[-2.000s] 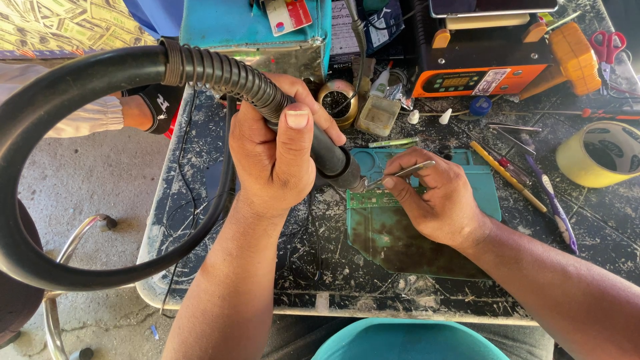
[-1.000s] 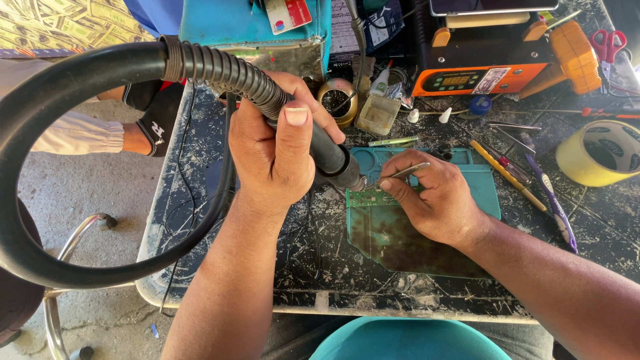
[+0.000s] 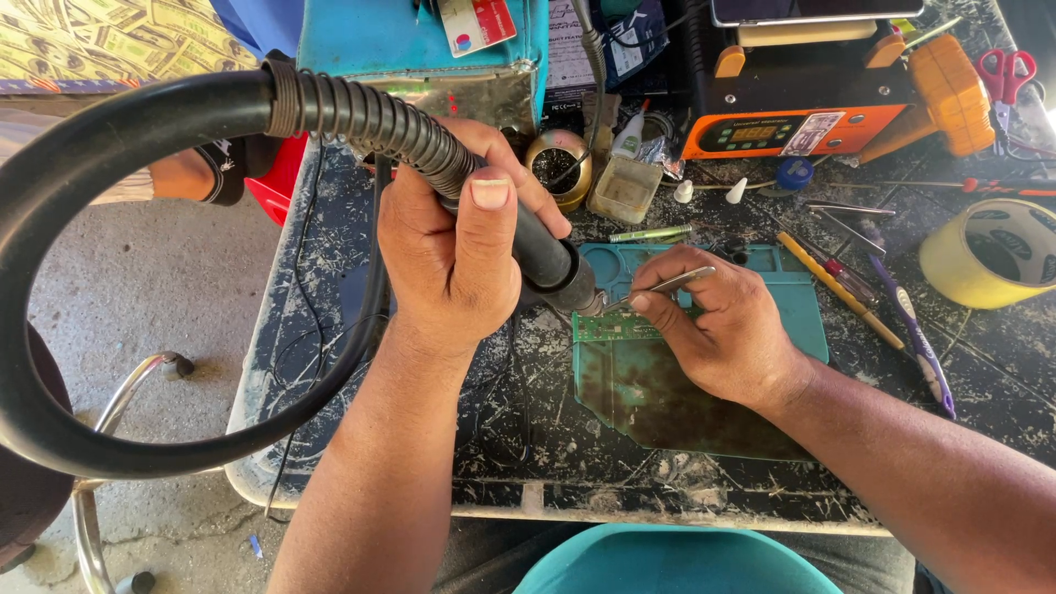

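My left hand (image 3: 462,247) grips the black handle of a hot air gun (image 3: 544,256), whose thick hose loops away to the left. Its metal nozzle points down at the upper left part of a green circuit board (image 3: 615,327). Between the thumb and fingers of my right hand (image 3: 718,322) is a pair of metal tweezers (image 3: 672,280), with the tips close beside the nozzle. The board lies on a teal silicone work mat (image 3: 693,396) with dark scorch stains. My right hand covers part of the board, and the exact contact at the tweezer tips cannot be told.
Behind the mat are a round solder or flux tin (image 3: 561,169), a small clear box (image 3: 624,190) and an orange-black separator machine (image 3: 800,132). At right lie a yellow stick (image 3: 841,290), a toothbrush (image 3: 916,334) and a tape roll (image 3: 990,252). Another person's foot (image 3: 186,175) shows at left.
The other person's foot at the left has shifted, and red shows beside it now. Both my hands have stayed nearly in place, holding the same tools.
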